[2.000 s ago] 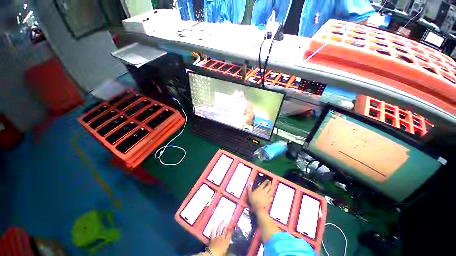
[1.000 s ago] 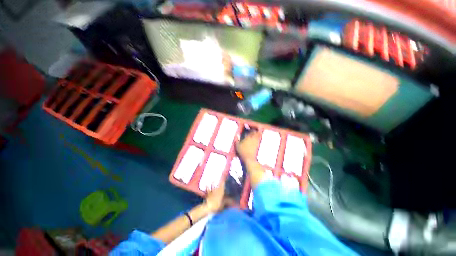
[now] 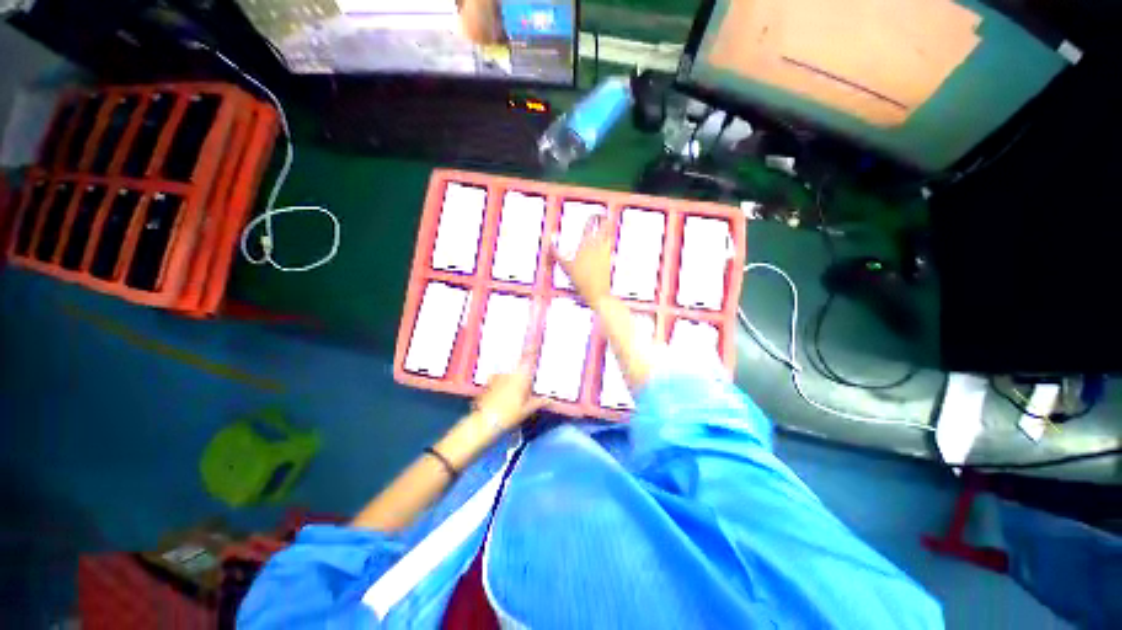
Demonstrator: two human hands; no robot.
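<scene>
The orange-red tray (image 3: 423, 265) lies at the bench's front edge with smartphones in two rows, their screens glowing white. My right hand (image 3: 587, 262) rests with fingers apart on the middle smartphone (image 3: 575, 222) of the far row. My right forearm and sleeve partly cover near-row phones at the right. My left hand (image 3: 507, 400) is at the tray's front edge, by the lower end of the second near-row smartphone (image 3: 502, 332). Its fingers are blurred, and whether they grip the rim cannot be told.
Stacked orange trays (image 3: 222, 203) of dark phones are at the left, beside a looped white cable (image 3: 335, 236). A keyboard (image 3: 418, 121), blue roll in plastic (image 3: 597, 117) and two monitors stand beyond. A black mouse (image 3: 867, 281) and cables are right. A green stool (image 3: 252, 458) is on the floor.
The view has tilted down over the tray. The dark middle far-row phone and the shiny dark middle near-row phone now show white. My left hand has drawn back to the front edge.
</scene>
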